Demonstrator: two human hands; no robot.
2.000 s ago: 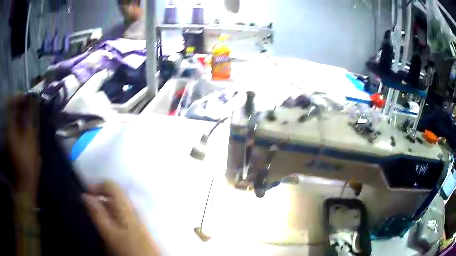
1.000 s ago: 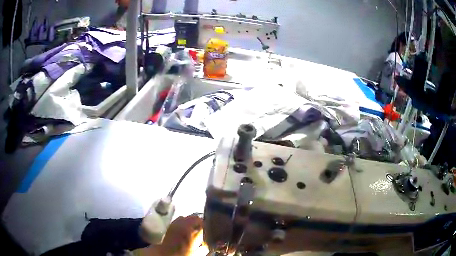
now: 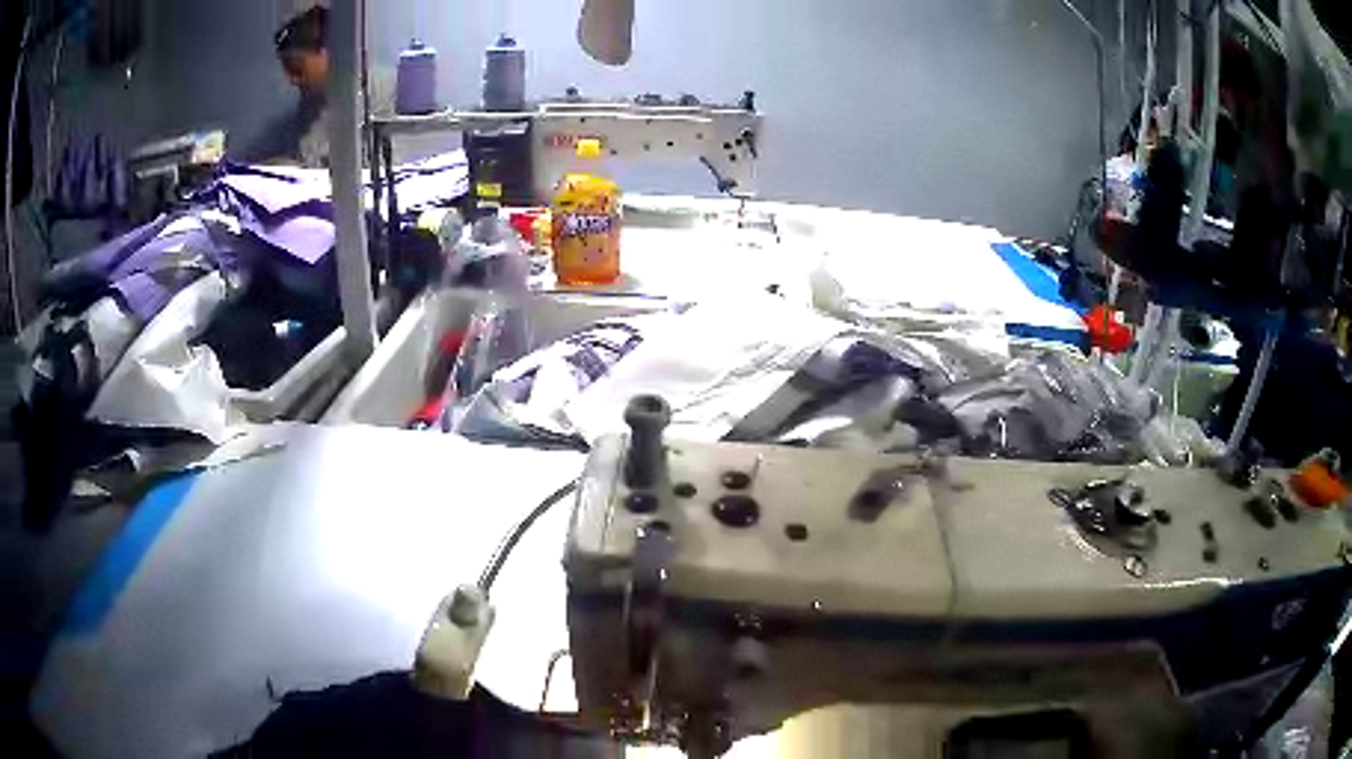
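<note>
The cream sewing machine head with a dark blue stripe fills the lower right. Its needle area lies at the bottom edge and cannot be made out. A dark fabric piece lies on the white table at the bottom, left of the machine. The pale machine lamp on a bent cable hangs over the fabric's right end. A dark-rimmed tray shows partly at the bottom edge. Neither of my hands can be seen.
Blue tape marks the table's left side. A purple and white cloth heap lies far left. Crumpled pieces lie behind the machine. An orange bottle stands behind, near a metal post. A person is at the back left.
The view has tilted and shifted from a second ago. The hand beside the lamp has gone from view. Earlier, both hands were on dark fabric at the left; the fabric is now by the lamp.
</note>
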